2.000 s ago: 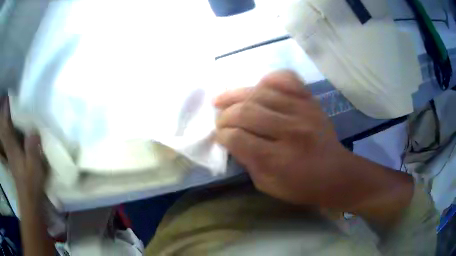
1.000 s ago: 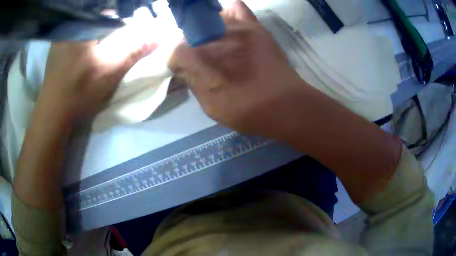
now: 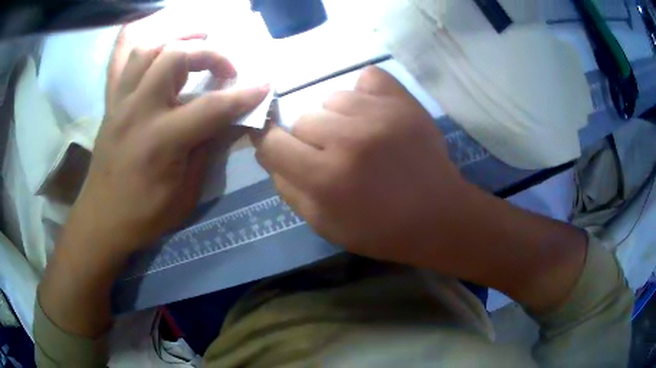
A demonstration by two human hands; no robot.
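Observation:
My left hand pinches a small white cloth edge between thumb and fingers, over the brightly lit bed. My right hand is closed beside it, its fingertips touching the same edge from the right. Most of this cloth is hidden by my hands or lost in glare. A pale garment panel hangs at the left, behind my left forearm. A dark cylindrical attachment hangs above my hands. The needle cannot be made out.
A stack of cream cut pieces lies right of my hands, with a dark strip on it. Green and black scissors lie further right. The ruler scale runs along the front edge. Crumpled beige cloth is at the far right.
Both hands have come away from under the machine head towards the wearer. The cloth between them now shows only as a small pinched edge, and more of the bright bed shows.

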